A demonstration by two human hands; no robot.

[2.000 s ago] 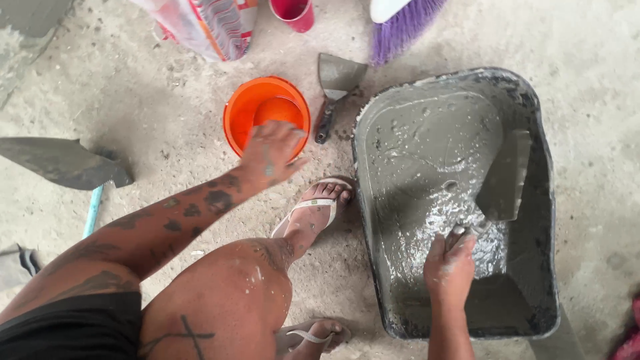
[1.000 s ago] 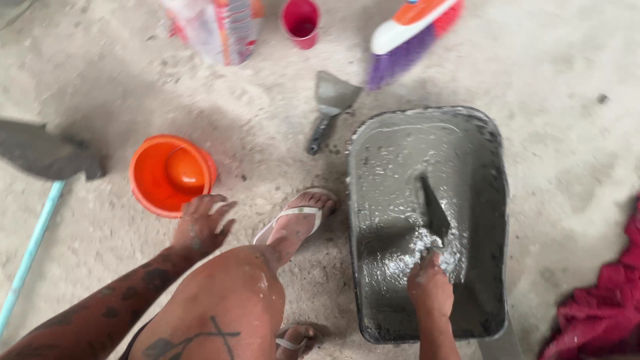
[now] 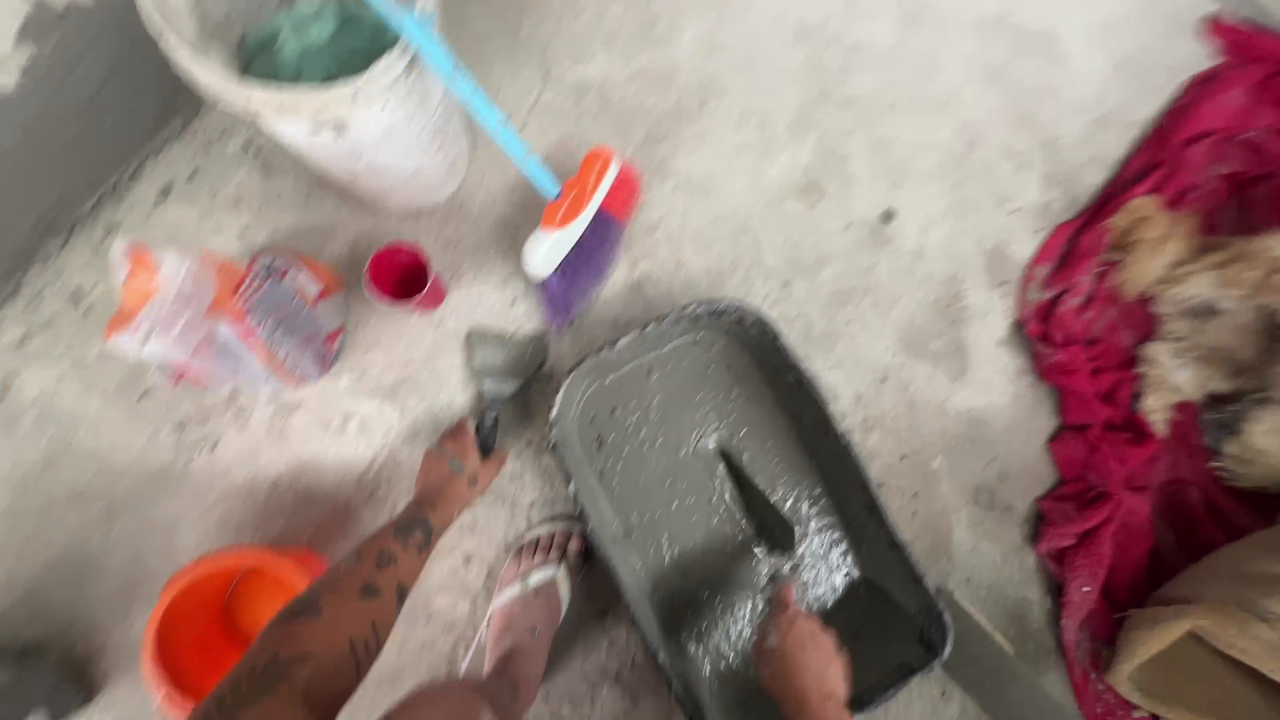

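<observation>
My left hand (image 3: 462, 468) is at the black handle of a wide putty knife (image 3: 503, 362) on the concrete floor; blur hides whether its fingers are closed on it. Grey wet mortar fills much of a black plastic tub (image 3: 665, 400). Over the tub's near part, my right hand (image 3: 800, 650) grips a trowel (image 3: 757, 503), whose blade stands partly in the mortar. Below my left forearm, at the lower left, is an orange bucket (image 3: 175, 625) with a smaller orange vessel inside.
A broom (image 3: 585, 225) lies beyond the tub, near a pink cup (image 3: 403, 275) and a printed plastic bag (image 3: 225, 318). A white bin (image 3: 375, 140) stands at the upper left. At right, a shaggy dog (image 3: 1215, 330) lies on crimson cloth (image 3: 1080, 420), beside a brown paper bag (image 3: 1200, 630).
My left hand has moved from beside the orange bucket to the putty knife's handle. My right hand still holds the trowel in the tub. The view has turned and shifted.
</observation>
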